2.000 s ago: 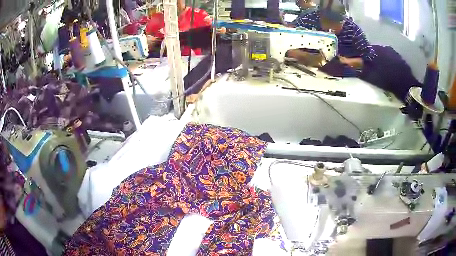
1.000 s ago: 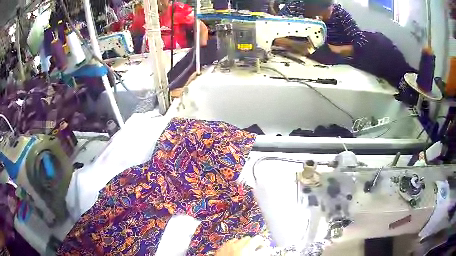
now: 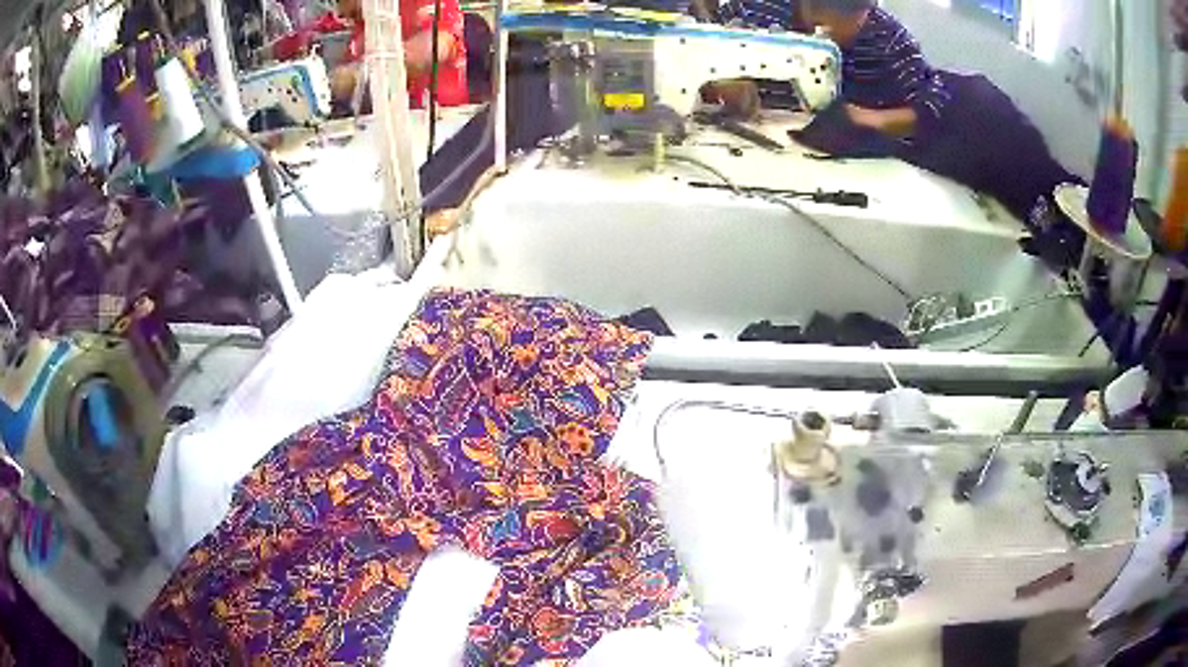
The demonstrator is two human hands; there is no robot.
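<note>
The purple cloth with orange floral print [image 3: 482, 443] lies spread on the white table, left of the sewing machine. A narrow white piece [image 3: 443, 610] lies on it near the bottom edge. White fabric [image 3: 306, 378] shows under and left of the print. The cream-white machine head [image 3: 1016, 560] is at the lower right; its needle area is cut off or blurred by glare. A bright white patch [image 3: 638, 646] sits at the bottom edge; I cannot tell what it is. Neither of my hands can be made out.
A neighbouring machine [image 3: 678, 72] stands across the table, with a person in a striped top [image 3: 892, 72] behind it. Another machine [image 3: 91, 417] is at the left. A pole [image 3: 388, 130] rises behind the cloth. A thread cone [image 3: 1111, 183] stands at the right.
The whole view has shifted, so the cloth sits further left in the picture. A pale yellowish shape at the bottom edge one second ago now shows as a white patch. The cloth looks unmoved.
</note>
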